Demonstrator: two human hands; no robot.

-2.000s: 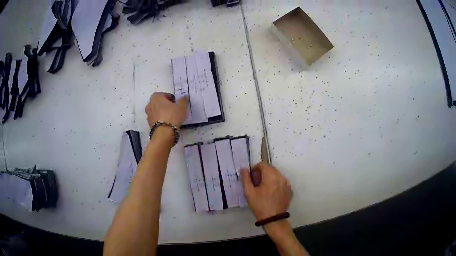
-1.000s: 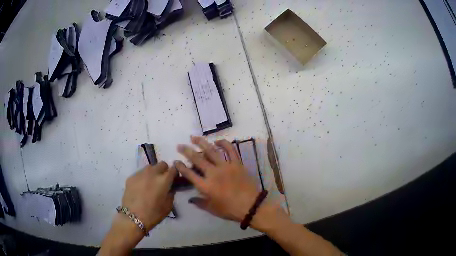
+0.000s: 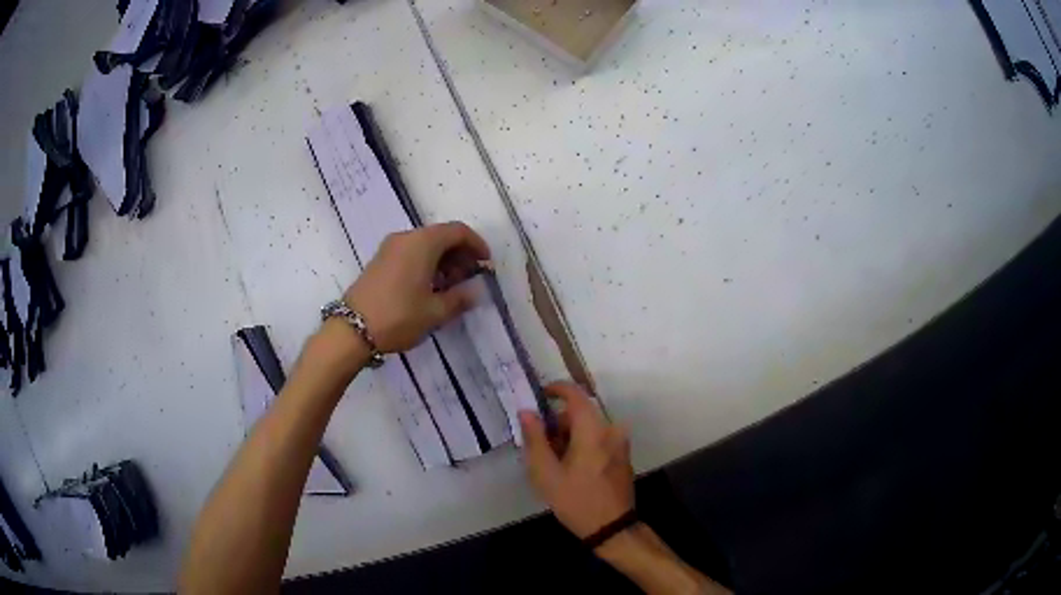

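Note:
Both hands are on one narrow strip stack (image 3: pixel 503 355) with a pale lilac top and dark edge. My left hand (image 3: pixel 421 285) grips its upper end and my right hand (image 3: pixel 576 456) grips its lower end. Other strip stacks (image 3: pixel 428 407) lie side by side just left of it, partly under my left hand. Another strip stack (image 3: pixel 355 174) lies beyond my left hand, its near end hidden by the hand. A tapered stack (image 3: pixel 258 378) lies to the left, partly covered by my left forearm.
A shallow tan box (image 3: pixel 570 29) is at the top edge. Curved panel stacks (image 3: pixel 111 128) line the upper left. A dark-edged stack (image 3: pixel 111 511) lies at the lower left. A long panel (image 3: pixel 1024 41) is at the upper right. A chipped brown board seam (image 3: pixel 547 308) runs right of the strips.
The view has shifted, so the table things sit further left. My hands have moved apart and now hold the right-hand strip stack at its two ends.

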